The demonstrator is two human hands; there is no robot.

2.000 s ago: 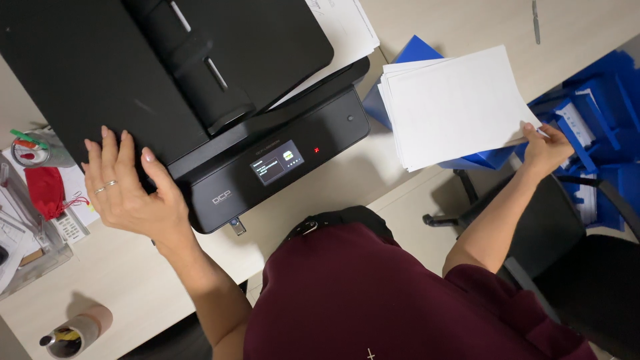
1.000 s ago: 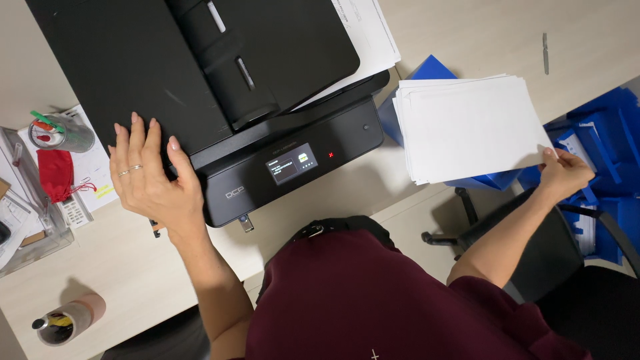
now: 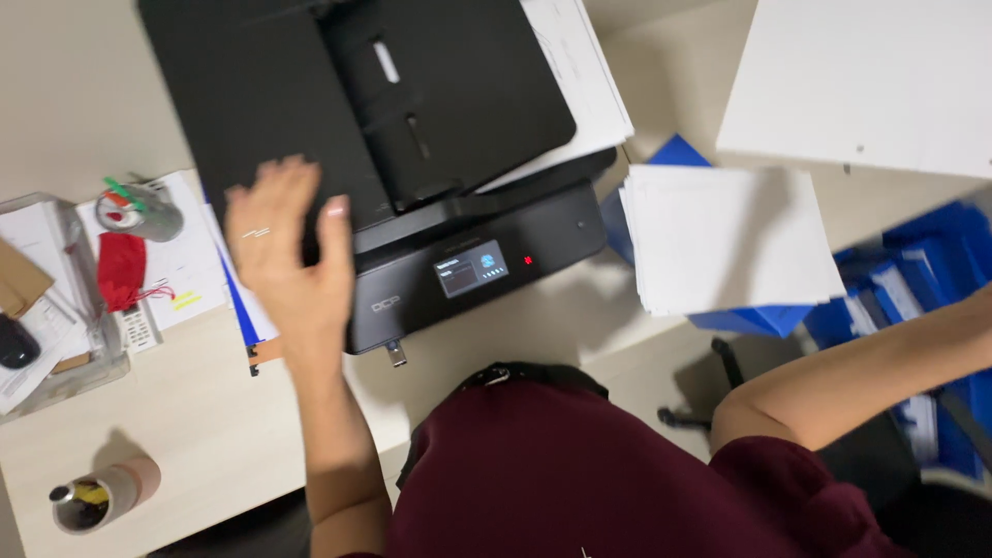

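My left hand (image 3: 291, 232), blurred, lies with spread fingers at the front left edge of a black multifunction printer (image 3: 256, 101). It holds nothing. The printer's small screen (image 3: 470, 268) is lit, with a red mark beside it, and a USB stick (image 3: 396, 353) juts from its front. Only my right forearm (image 3: 868, 364) shows; the hand is cut off at the right edge. A stack of white paper (image 3: 721, 240) rests on a blue box (image 3: 783, 319) to the right of the printer. A large white sheet (image 3: 868, 77) is at the upper right, partly out of view; what holds it is hidden.
Printed sheets (image 3: 589, 85) stick out under the printer's document tray. At left are a clear plastic tray (image 3: 116, 370) of papers, a glass jar (image 3: 159, 213), a red pouch (image 3: 122, 270) and a pen cup (image 3: 139, 479). Blue bins (image 3: 961, 232) and a black chair (image 3: 876, 465) are at lower right.
My right hand has left the edge of the paper stack and gone out of view to the right. A large white sheet has come into view at the upper right. My left hand stays by the printer.
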